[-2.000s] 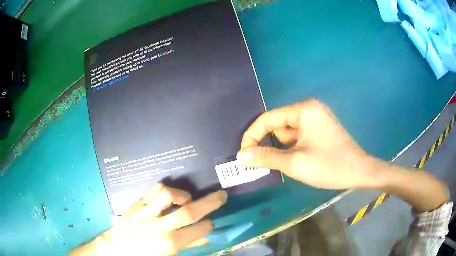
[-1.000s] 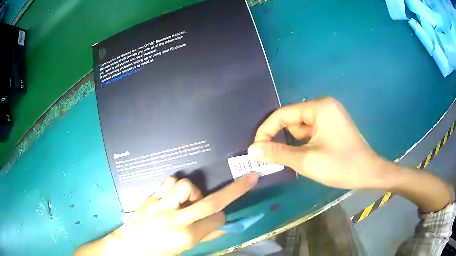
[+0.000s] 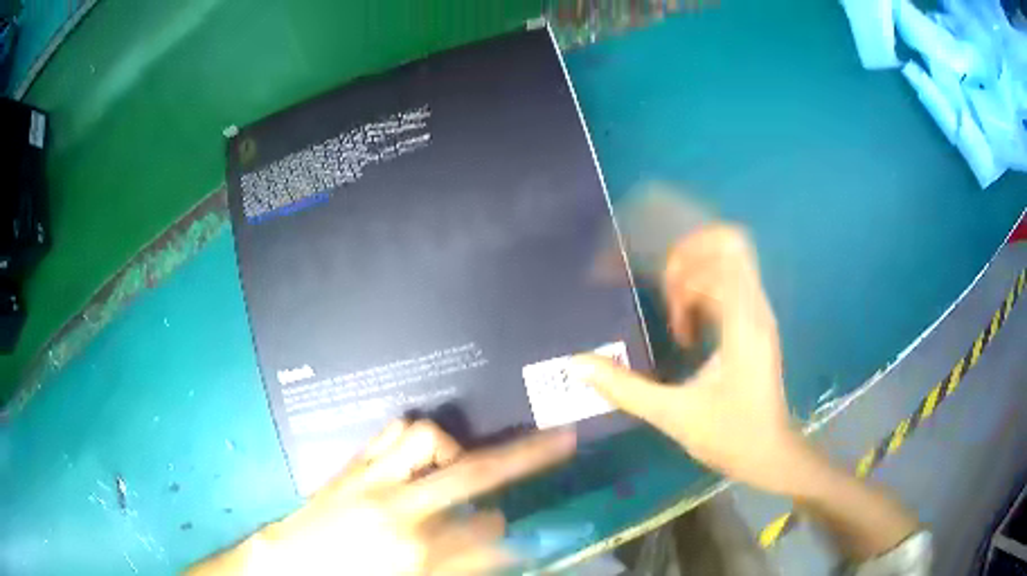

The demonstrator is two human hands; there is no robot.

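A black product box [image 3: 439,248] lies flat on the blue-green worktop, with white print on its upper left and lower left. A white barcode label [image 3: 552,396] lies at its lower right corner. My right hand [image 3: 721,349] is blurred over the box's right edge, fingers apart, with the thumb tip at the label's upper edge. My left hand [image 3: 417,495] is over the box's lower edge, its index finger stretched towards the label's lower edge. Its lower fingers are blurred, and a pale blue piece [image 3: 552,540] shows just beside them.
Pale blue backing paper [image 3: 957,84] is heaped at the far right of the worktop [image 3: 788,146]. Black boxes [image 3: 23,191] stand on the green conveyor belt [image 3: 124,124] at left. Yellow-black tape [image 3: 946,388] marks the grey floor at right.
My right hand's fingers have opened and lifted off the label, which now shows more fully. My left index fingertip has moved off the label to its lower edge.
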